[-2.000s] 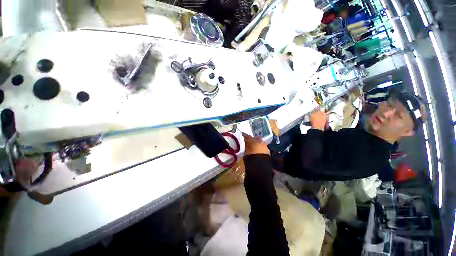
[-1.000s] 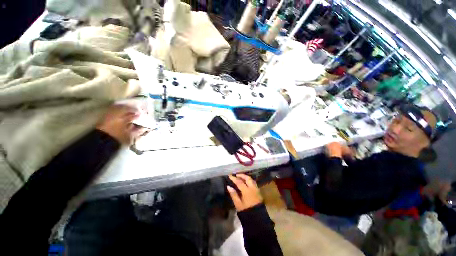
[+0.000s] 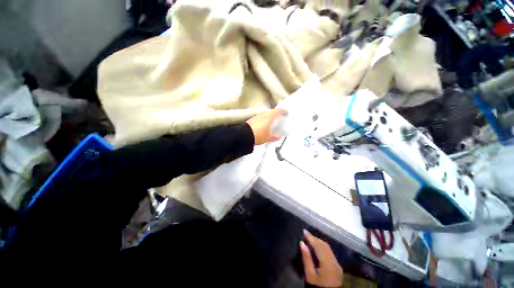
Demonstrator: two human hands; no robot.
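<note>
My left hand [image 3: 266, 127] is on the table beside the sewing machine [image 3: 414, 147], left of the needle area. Its fingers are closed on a white fabric piece [image 3: 301, 107]. A large beige fleece garment body [image 3: 186, 84] lies heaped behind and left of this hand, and a smooth white part [image 3: 231, 183] hangs over the table's front edge. My right hand [image 3: 324, 264] is low, in front of the table edge, with fingers apart and nothing visible in it.
A mobile phone [image 3: 373, 199] with its screen lit lies on the white table [image 3: 321, 197], over red-handled scissors [image 3: 380, 242]. A blue crate [image 3: 62, 166] stands at the left. More cut fleece [image 3: 414, 67] lies behind the machine. Pale fabric [image 3: 22, 135] is piled at far left.
The view has swung left, showing more fleece and the crate; the other person is out of view. The phone screen has lit up. My left hand still holds white fabric; my right hand stays off the table.
</note>
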